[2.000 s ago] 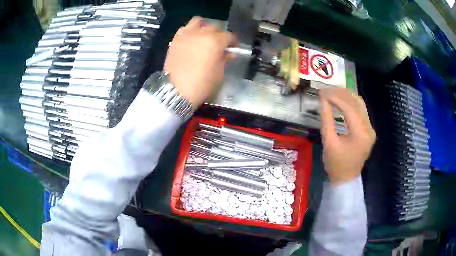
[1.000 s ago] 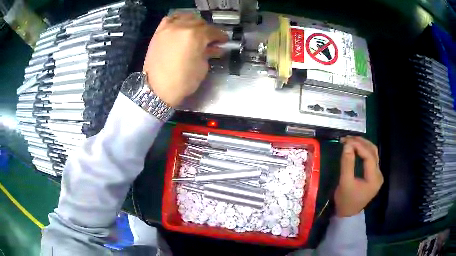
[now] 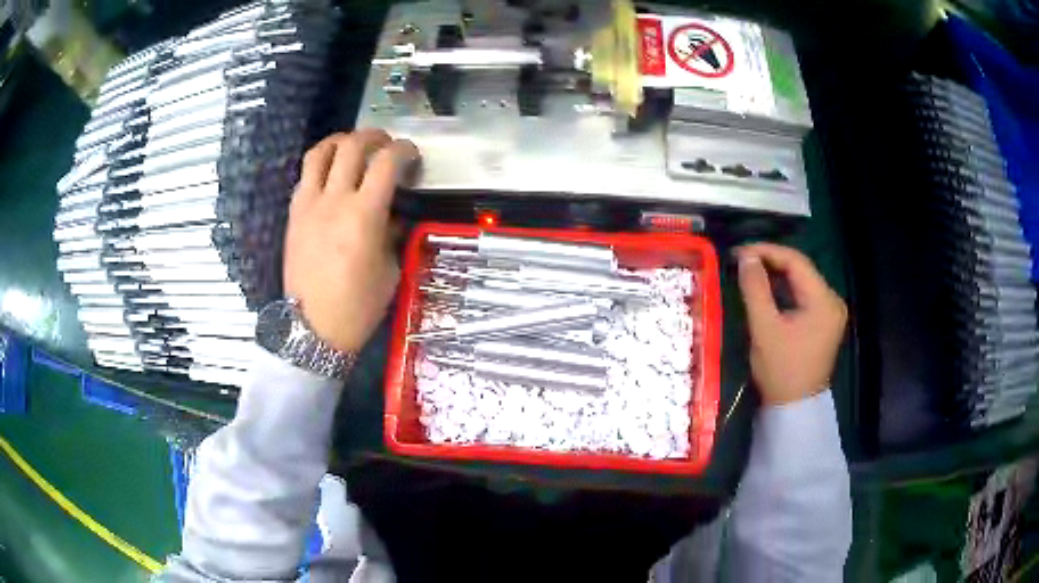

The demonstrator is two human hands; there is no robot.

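Observation:
A silver tube (image 3: 473,57) with a thin rod pointing left lies across the black holding blocks of the silver press fixture (image 3: 513,154). My left hand (image 3: 342,239) is at the fixture's front left corner, fingers bent over the edge, off the tube, with nothing seen in it. My right hand (image 3: 794,325) is at the front right edge, thumb and forefinger curved towards each other; whether something small is between the tips cannot be told. The red parts bin (image 3: 709,353) stands between my hands, with white caps (image 3: 547,416) and several tubes (image 3: 547,253) on top.
A large stack of tubes (image 3: 171,194) stands at left, and a slanting row of tubes (image 3: 974,251) at right beside a blue bin (image 3: 1003,103). A yellowish guard (image 3: 615,57) and a warning label (image 3: 701,49) are on the fixture. A red light (image 3: 488,219) glows at its front.
My left hand has moved from the holding blocks down to the fixture's front left edge, leaving the tube on the blocks. My right hand came down from the fixture's right side earlier and stays at the front edge.

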